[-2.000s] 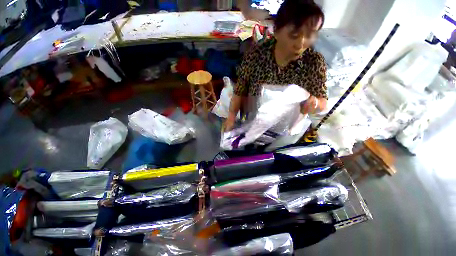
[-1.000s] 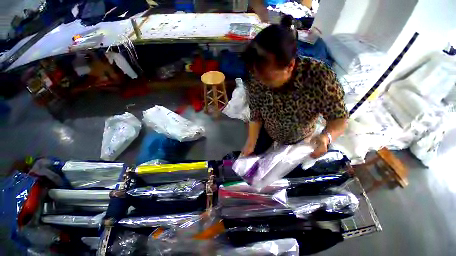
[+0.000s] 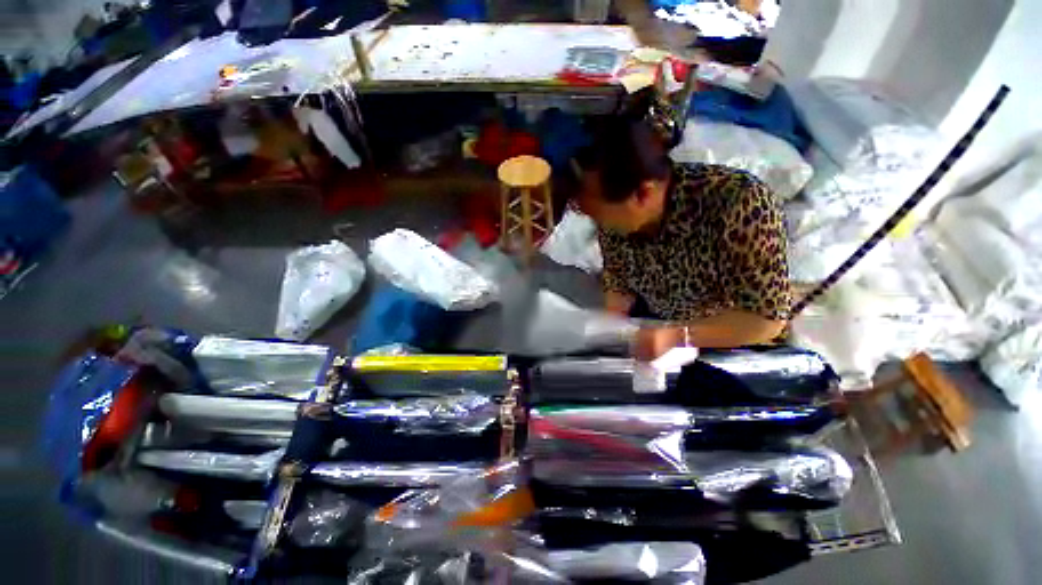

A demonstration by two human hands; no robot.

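Observation:
Neither my left hand nor my right hand can be made out. Nearest in front of me is a long low rack [image 3: 277,520] with rows of shiny bagged dark and silvery pieces. One row has a yellow strip [image 3: 429,363]. A red strip [image 3: 594,440] crosses another row, right of the middle. Crumpled clear plastic [image 3: 429,531] with an orange band [image 3: 499,510] lies at the near middle edge, partly blurred. A black piece [image 3: 731,549] lies at the near right.
A person in a leopard-print top [image 3: 720,246] bends over the rack's far side, holding something pale. Behind are a wooden stool [image 3: 524,174], white sacks [image 3: 429,270] and a long white worktable [image 3: 491,51]. Another wooden stool [image 3: 923,400] stands right. A blue bundle [image 3: 69,417] is at the left end.
The view has shifted so the rack appears farther right. The other person has bent lower, and the white and purple bag they held is no longer seen spread over the rack.

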